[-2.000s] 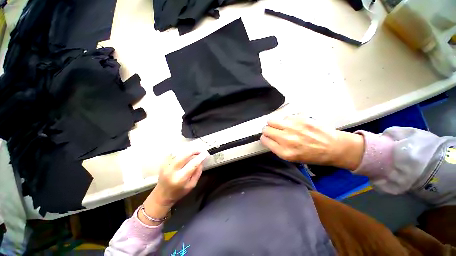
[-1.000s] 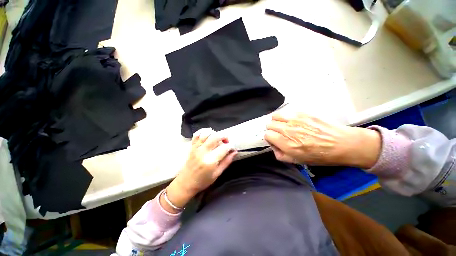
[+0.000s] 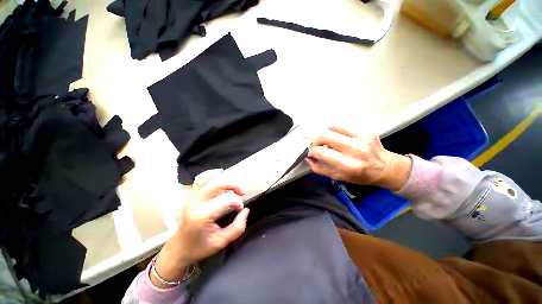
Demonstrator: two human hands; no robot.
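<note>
A narrow black strip (image 3: pixel 284 172) runs between my two hands at the table's near edge, looking thin and turned on its side. My right hand (image 3: pixel 350 157) pinches its right end. My left hand (image 3: pixel 213 217) is at its left end, fingers curled around it; the exact grip is hidden. A black panel (image 3: pixel 217 101) with a short tab on each side lies flat just beyond my hands, its near part folded or wrinkled.
A large black panel stack (image 3: pixel 56 154) lies at left. A smaller black pile (image 3: pixel 166 24) is at the far side. A loose black strip (image 3: pixel 315 31) with white ribbon lies at far right. A whitish-amber tub (image 3: pixel 443 21) stands beyond it. A blue bin (image 3: pixel 457 139) is below the edge.
The view has shifted, so the table things sit further left. My hands have moved apart since one second ago, and more of the strip shows between them.
</note>
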